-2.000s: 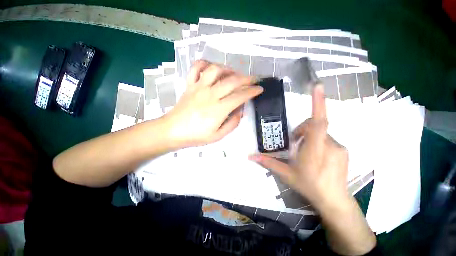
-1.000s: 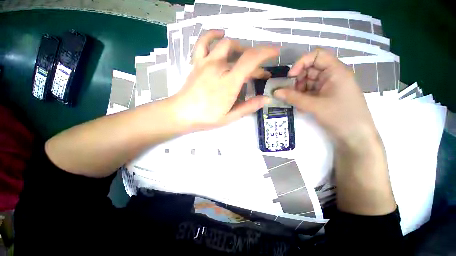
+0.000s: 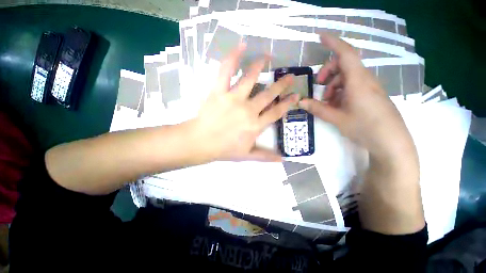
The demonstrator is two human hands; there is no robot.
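A dark keypad phone lies face up on the pile of film sheets, keypad towards me. A grey film piece lies over its screen area. My left hand is spread, slightly blurred, with fingertips on the film's left side and the thumb near the phone's lower left corner. My right hand is at the phone's right, with its thumb tip at the film's lower edge and the index finger raised. Whether the right thumb still grips the film cannot be told.
Two dark phones lie side by side on the green surface at the left. Plain white sheets lie at the right. A pale strip crosses the top left. Part of a person in dark red shows at the left edge.
The film piece, earlier held at the right fingertips, now lies over the phone's screen area. My left hand has opened wider and moved down beside the phone. The right index finger has lifted away.
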